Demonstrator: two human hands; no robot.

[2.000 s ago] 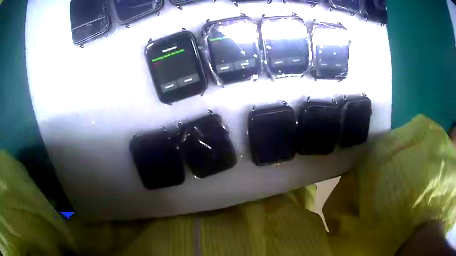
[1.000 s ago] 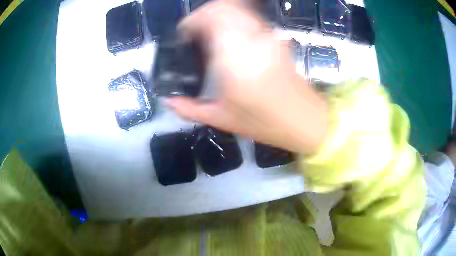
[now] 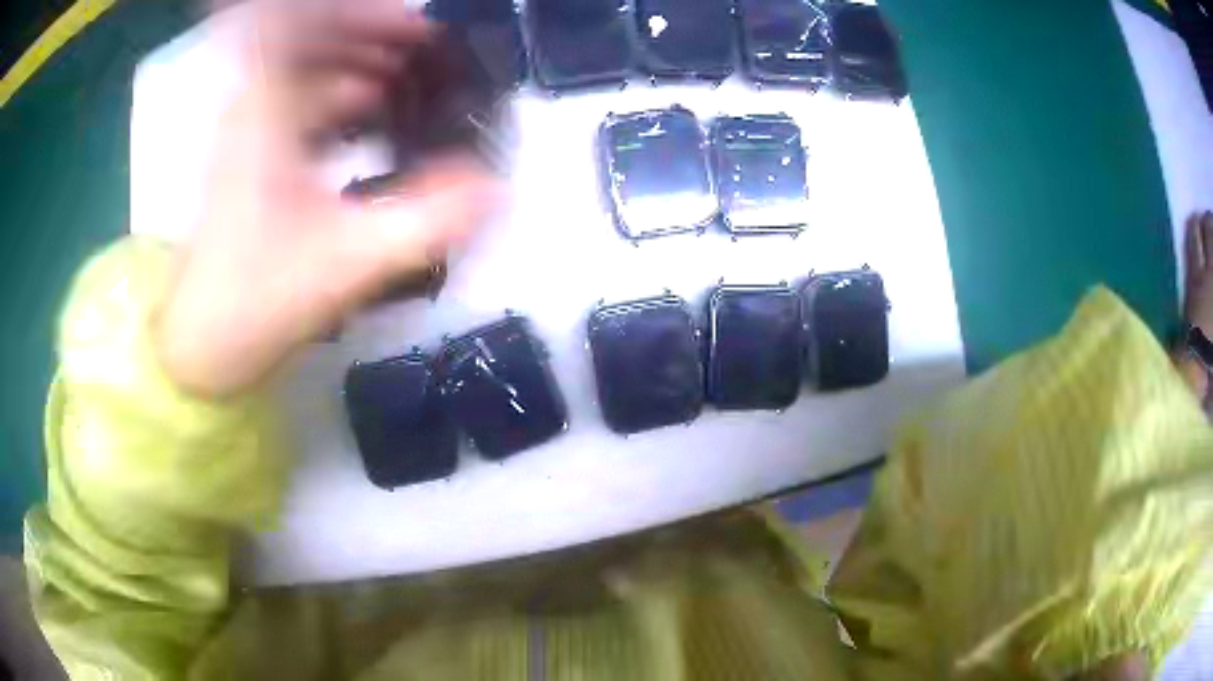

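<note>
My left hand (image 3: 339,186) is raised over the left of a white foam pad (image 3: 639,512), strongly blurred, thumb and fingers spread around a dark shape; I cannot tell whether it holds a watch. The hand hides part of the middle row; a dark edge shows below the thumb. Right of it lie two film-covered watches, one (image 3: 659,176) beside the other (image 3: 761,176), with glare. The near row has several dark watches, among them a tilted one (image 3: 506,389). My right sleeve (image 3: 1051,492) is at lower right; no clear right hand shows.
More dark watches (image 3: 579,43) stand in a far row, cut by the top edge. A green mat (image 3: 1051,173) with yellow tape (image 3: 51,51) surrounds the pad. At the right edge are another white pad (image 3: 1160,93) and another person's hand (image 3: 1199,253).
My right hand, earlier blurred over the middle row with a dark watch, has withdrawn. My left hand has come in over the left side. The view has shifted.
</note>
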